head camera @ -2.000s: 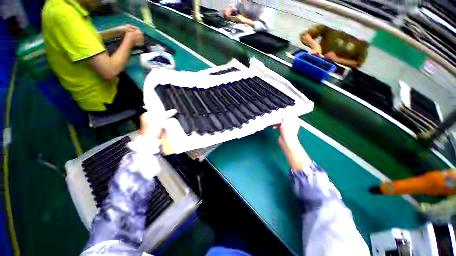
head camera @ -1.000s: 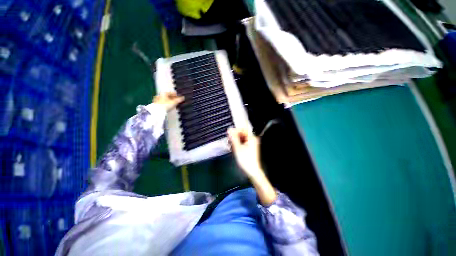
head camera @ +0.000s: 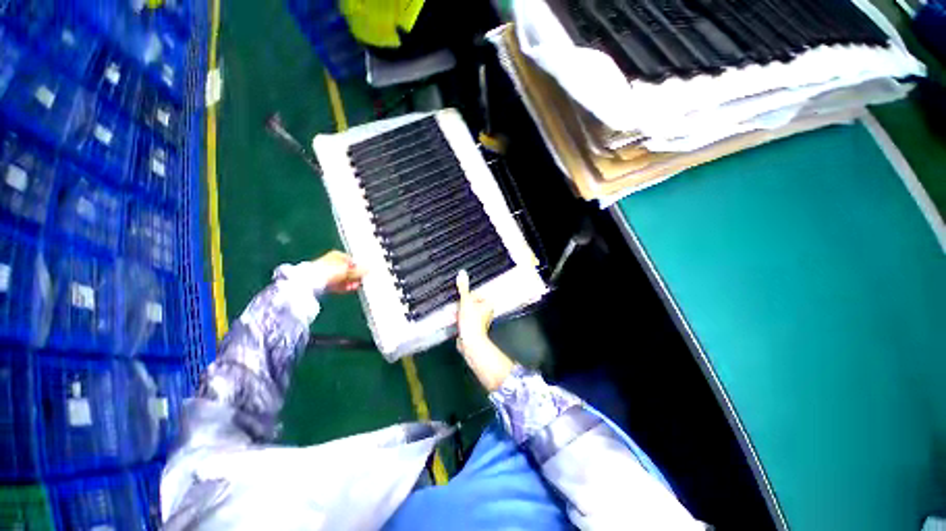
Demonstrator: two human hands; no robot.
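A white foam sheet (head camera: 379, 311) with a row of black strip parts (head camera: 430, 218) packed side by side lies low beside the bench, on top of what looks like a stack. My left hand (head camera: 340, 272) is at the sheet's left edge, fingers on the rim. My right hand (head camera: 473, 316) holds the sheet's near edge, with the thumb over the ends of the black parts. Both hands are bare. What lies under the sheet is mostly hidden.
A stack of white sheets and brown cardboard (head camera: 622, 171) with black parts on top is on the green bench (head camera: 788, 301). Blue crates (head camera: 93, 239) line the left. A person's yellow top (head camera: 382, 21) shows at the top. Thin metal legs stick out around the sheet.
The loaded sheet from the first frame now lies on the bench stack. My hands went down to the lower sheet, which has since tilted slightly; my left hand is lower along its edge.
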